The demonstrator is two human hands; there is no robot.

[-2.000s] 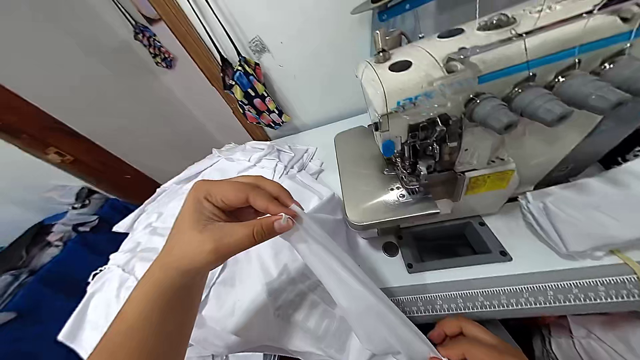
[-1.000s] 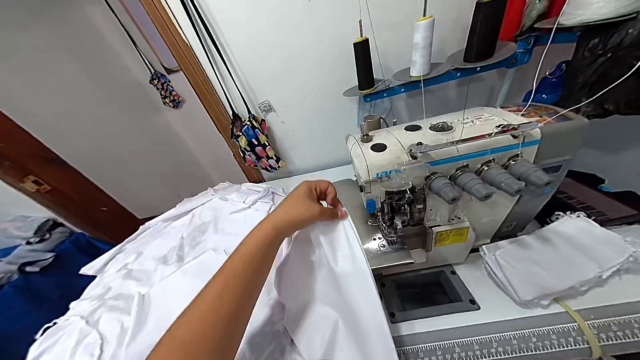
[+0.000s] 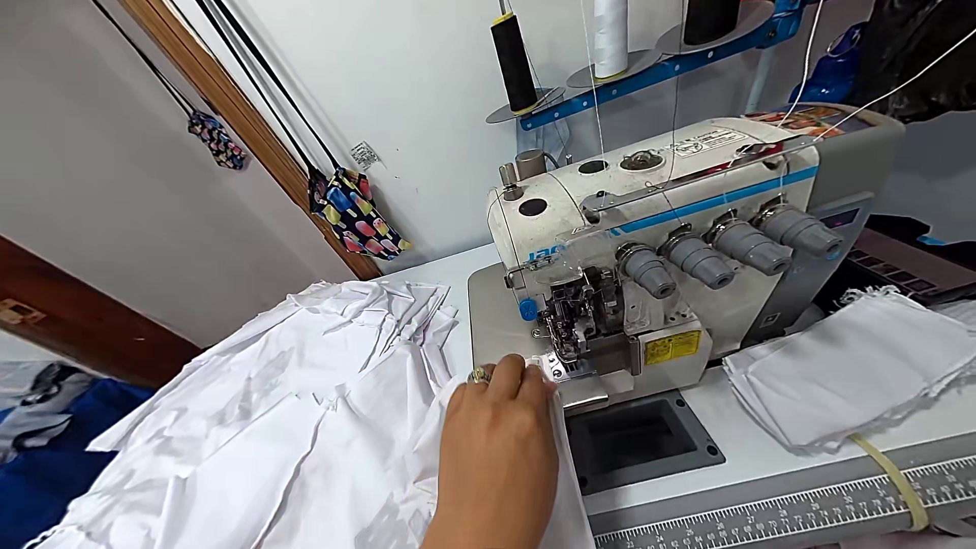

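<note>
My left hand (image 3: 499, 450), with a ring on one finger, grips the edge of a white fabric piece (image 3: 572, 496) just in front of the presser foot (image 3: 563, 369) of a Jack overlock sewing machine (image 3: 656, 183). The fingertips hide where fabric and foot meet. The held piece hangs down over the table's front edge. Left of the hand spreads a large heap of white fabric pieces (image 3: 252, 404). My right hand is out of view.
A stack of white fabric pieces (image 3: 854, 374) lies right of a dark recessed tray (image 3: 640, 442). A ruler tape (image 3: 762, 503) runs along the table's front edge. Thread cones (image 3: 515, 69) stand behind the machine. Patterned pouches (image 3: 358, 213) hang at left. Blue cloth (image 3: 61, 473) lies lower left.
My left hand has brought the fabric edge down and right, to the machine's foot. My right hand, at the lower edge two seconds ago, has left the view.
</note>
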